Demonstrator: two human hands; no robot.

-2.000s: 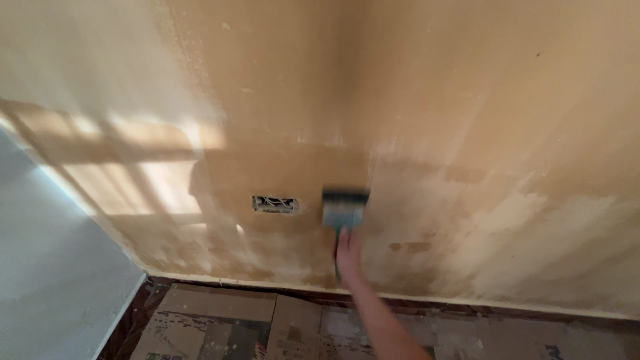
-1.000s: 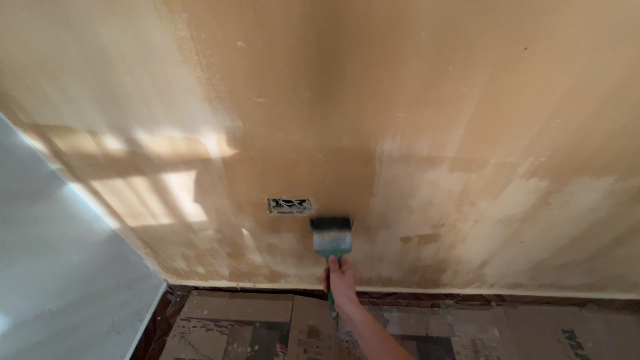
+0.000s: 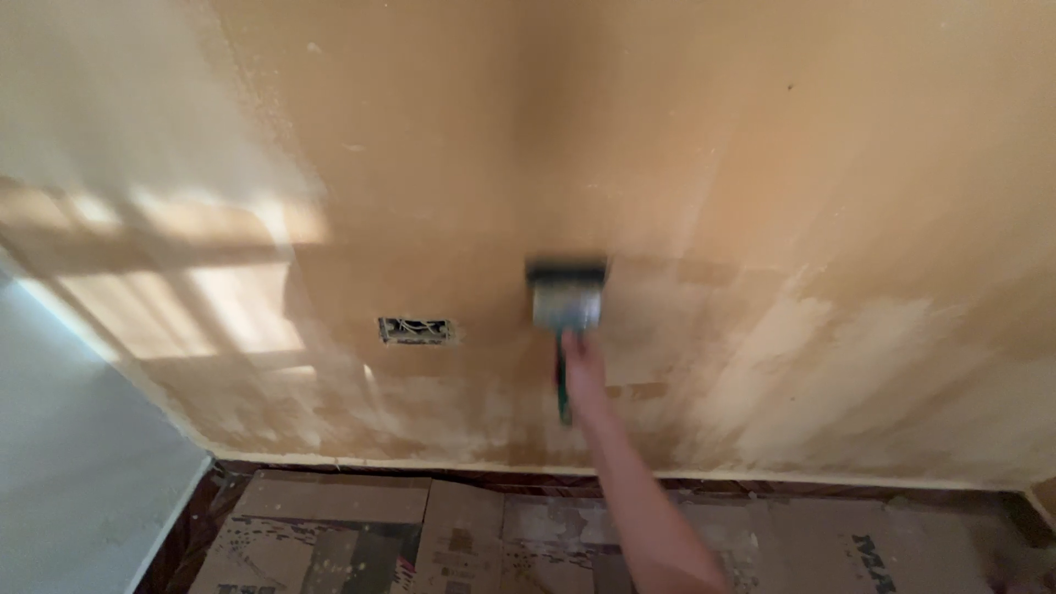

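Note:
My right hand (image 3: 580, 367) is closed around the green handle of a wide, flat paintbrush (image 3: 567, 305). The brush points up the wall, its dark bristles at or close against the surface; motion blurs them. Around it the plaster wall (image 3: 495, 206) is tan and darker, with paler patches at lower right and upper left. An open electrical box (image 3: 417, 331) with wires showing is set in the wall, left of the brush. My left hand is out of view.
Flattened cardboard sheets (image 3: 346, 495), spattered and printed, cover the floor along the wall's foot. A strip of dark wood floor (image 3: 186, 536) shows at the left corner. A pale side wall (image 3: 74, 429) meets this wall at left. Window light falls on the wall's left part.
The hand and brush have moved up the wall since one second ago, when the brush was lower, just beside the electrical box. The brush has stayed in the hand.

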